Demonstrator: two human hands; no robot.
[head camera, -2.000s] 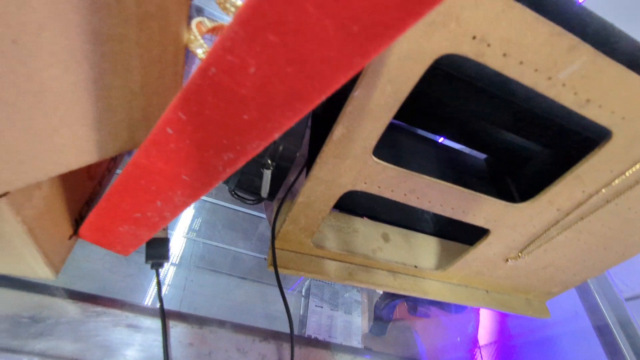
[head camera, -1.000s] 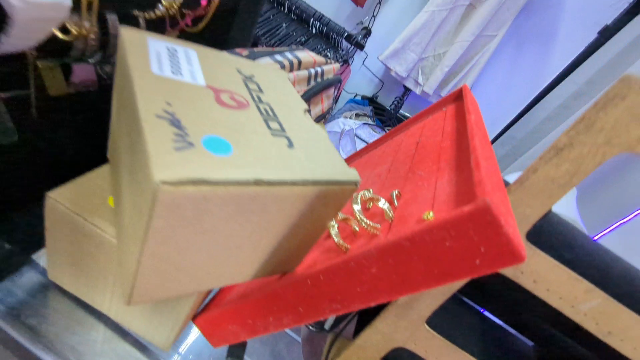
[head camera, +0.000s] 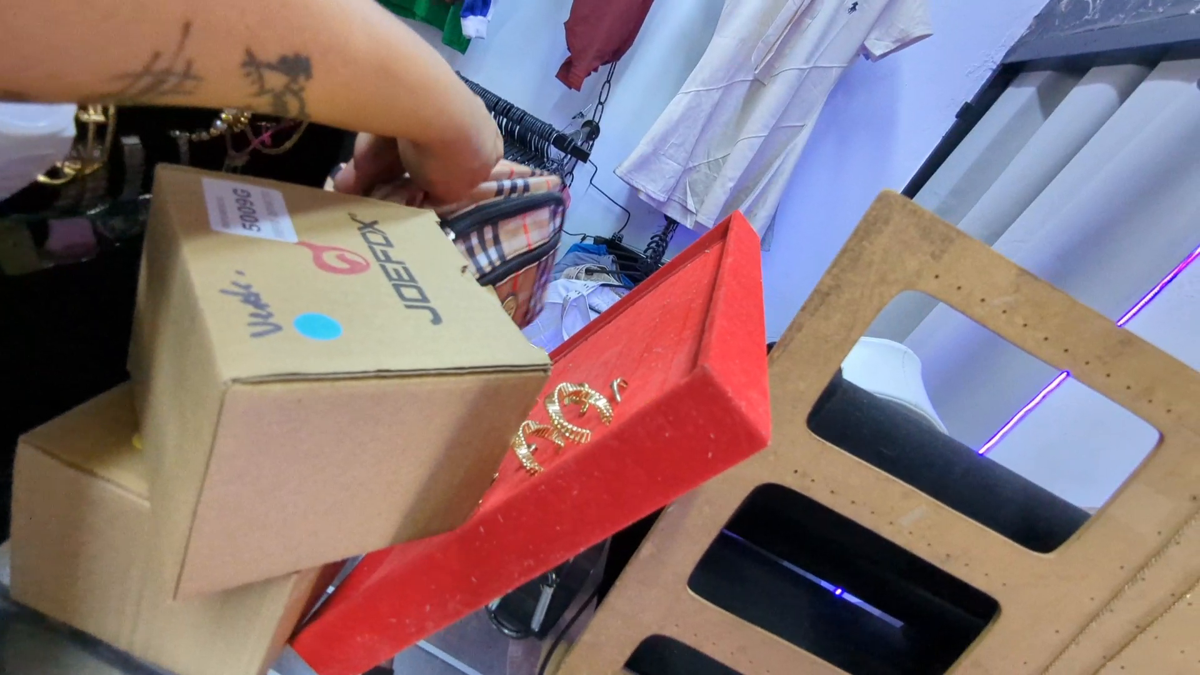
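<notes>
My left hand (head camera: 422, 169) reaches in from the upper left, bent at the wrist, over a plaid zippered bag (head camera: 511, 225) behind the cardboard boxes. Its fingertips are partly hidden, so its grip cannot be made out. Below the forearm, a printed cardboard box (head camera: 319, 478) rests tilted on a second cardboard box (head camera: 75, 525). Beside them slants a red tray (head camera: 656, 412) with gold-coloured, ring-like jewellery (head camera: 567, 417) on it. My right hand is out of view.
A brown board with rectangular cutouts (head camera: 900, 497) stands at the right. Behind are a rack of black hangers (head camera: 530, 127), a light shirt (head camera: 722, 112) on the wall and grey curtains (head camera: 1059, 216). More jewellery (head camera: 234, 127) hangs at the upper left.
My left hand and forearm have come in over the boxes to the plaid bag. The view swung strongly from the cutout board to the boxes.
</notes>
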